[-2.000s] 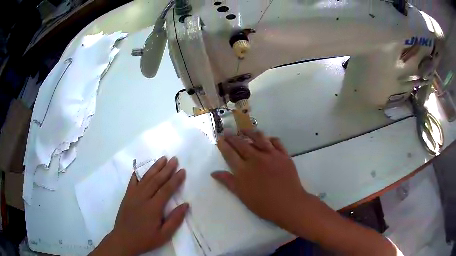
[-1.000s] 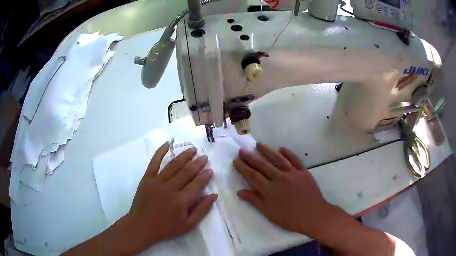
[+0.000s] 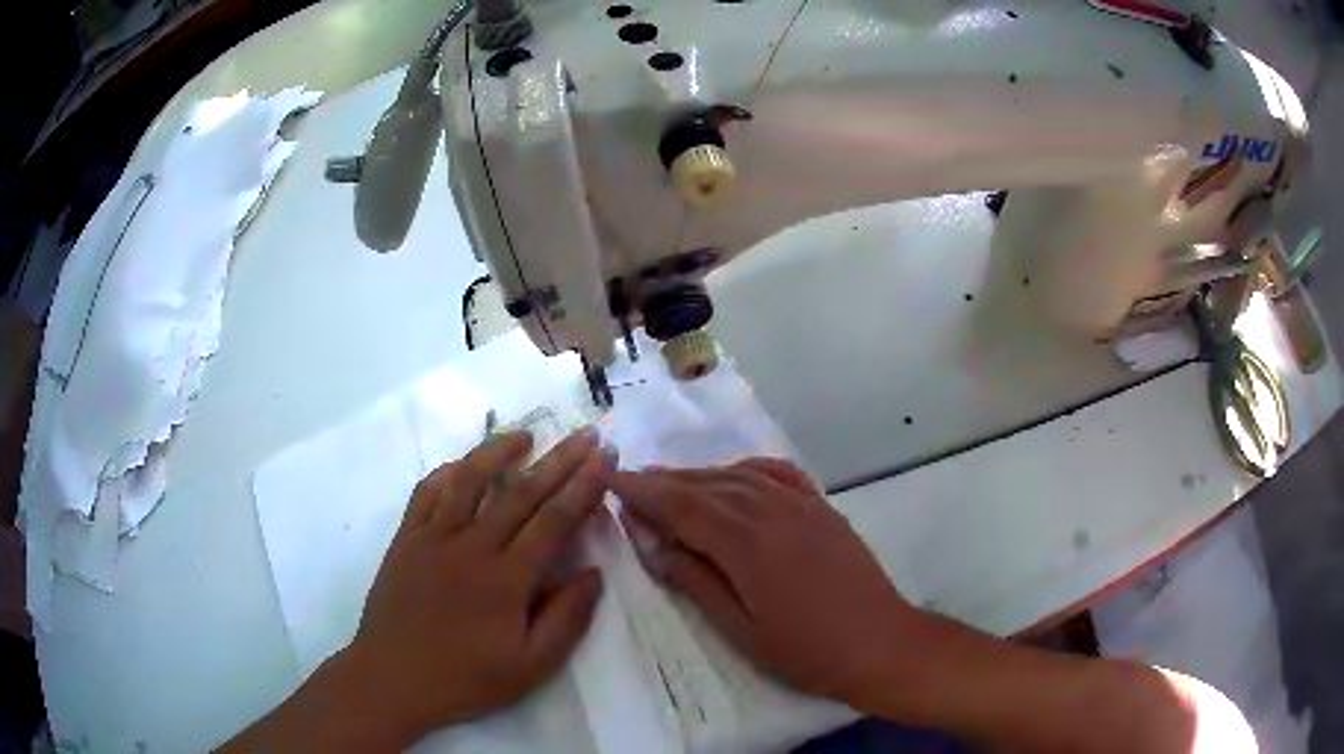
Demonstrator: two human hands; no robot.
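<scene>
A large white cloth panel (image 3: 354,464) lies flat on the machine table, under the presser foot (image 3: 597,386) of the white sewing machine (image 3: 884,133). A narrow folded strip with thin dark lines (image 3: 663,663) runs from between my hands to the table's front edge. My left hand (image 3: 479,567) lies flat on the cloth, fingertips just in front of the foot. My right hand (image 3: 744,567) presses on the cloth to the right, its fingertips beside those of my left. The fingers cover part of the seam area. The needle tip cannot be made out.
Stacked white cut pieces (image 3: 162,280) with jagged edges lie at the left of the table (image 3: 347,309). Scissors with gold-coloured handles (image 3: 1248,398) lie right of the machine base. A grey lamp-like part (image 3: 398,177) hangs left of the machine head. A green-handled tool (image 3: 1302,258) stands far right.
The cloth now lies under the presser foot, covering the plate seen two seconds ago. My right fingertips have moved left, close to my left hand. The camera view has shifted.
</scene>
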